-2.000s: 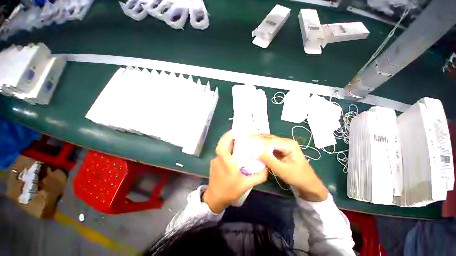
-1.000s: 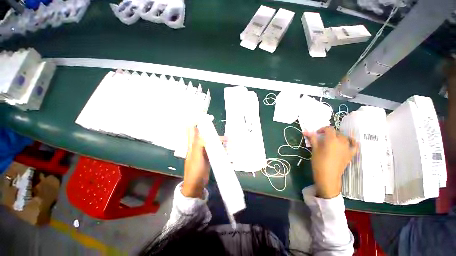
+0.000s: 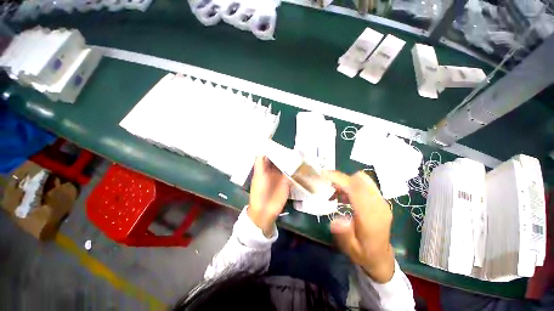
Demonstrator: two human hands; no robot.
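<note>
My left hand [image 3: 268, 189] holds a white folding carton [image 3: 290, 164] over the bench, its near end open and showing a shaded inside. My right hand [image 3: 362, 215] is at the carton's open end, fingers bent; whether it grips the carton or something small is unclear. A flat pile of white cartons [image 3: 316, 143] lies behind and under the held carton. The formed carton row [image 3: 200, 121] stands at left with pointed flaps along its far edge. Corded white cards [image 3: 395, 164] lie right of the pile among thin cord loops.
Stacks of flat carton blanks [image 3: 452, 212] stand at right. Loose cartons [image 3: 383, 59] lie on the far belt beyond the pale rail [image 3: 243, 87]. A slanting grey post [image 3: 486, 109] rises at right. More cartons [image 3: 51, 58] are at far left. A red stool [image 3: 121, 197] stands below the bench.
The right hand has moved from the corded cards to the carton's end. The left hand has turned the carton, opening it out. The cord coil near the bench edge is now mostly hidden. The view has shifted.
</note>
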